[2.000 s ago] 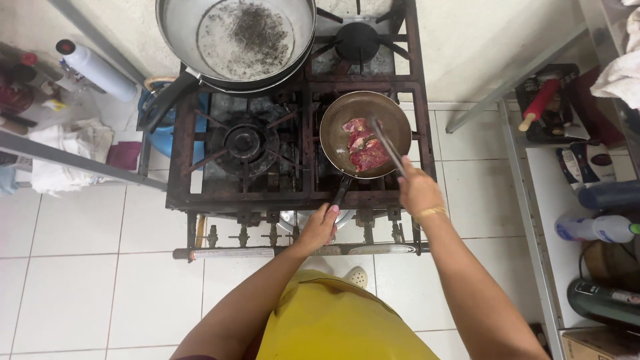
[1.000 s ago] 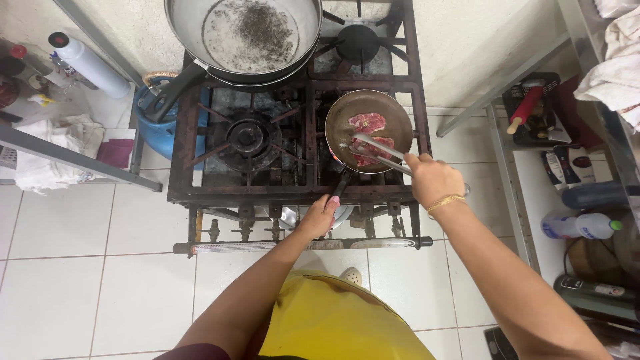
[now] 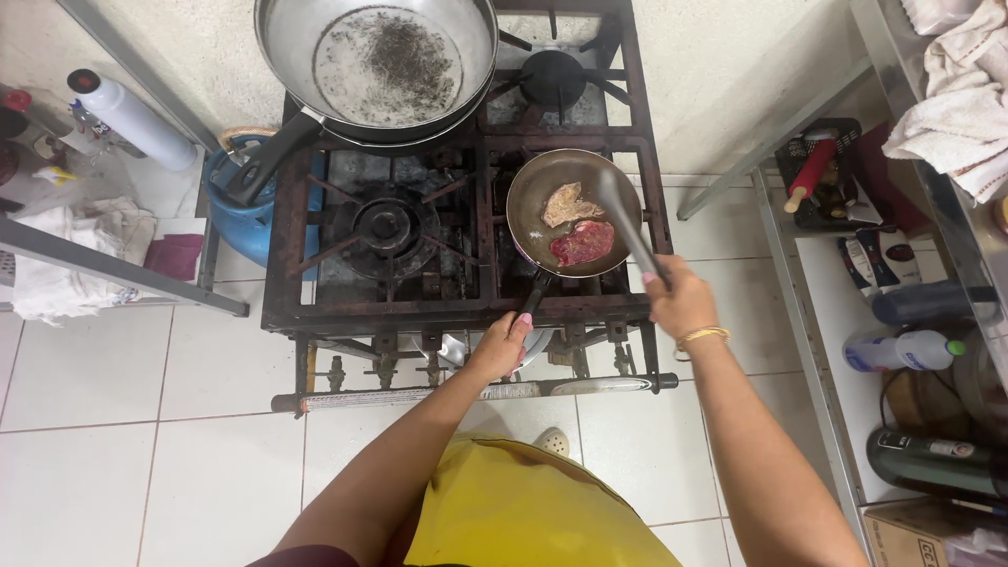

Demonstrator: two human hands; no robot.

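A small frying pan (image 3: 535, 189) rests on the front right burner of the gas stove. In it lie two pieces of meat: the upper one (image 3: 568, 205) is pale and browned on top, the lower one (image 3: 583, 243) is red and raw-looking. My left hand (image 3: 501, 346) grips the pan's black handle (image 3: 537, 291). Metal tongs (image 3: 626, 224), blurred at the tip, are held in my right hand (image 3: 681, 298) over the pan's right side. Their tip appears apart from the meat; whether the arms are parted I cannot tell.
A large pan (image 3: 276, 47) with dark residue stands at the back left, its handle jutting left. The front left burner (image 3: 386, 224) shows beside my pan. A blue gas cylinder (image 3: 240, 213) stands left of the stove. Metal shelving (image 3: 815, 378) holding bottles and cloths flanks the right.
The upper piece of meat, red a second ago, now shows a pale browned face. The tongs have moved off the meat toward the right. My left hand stays on the handle.
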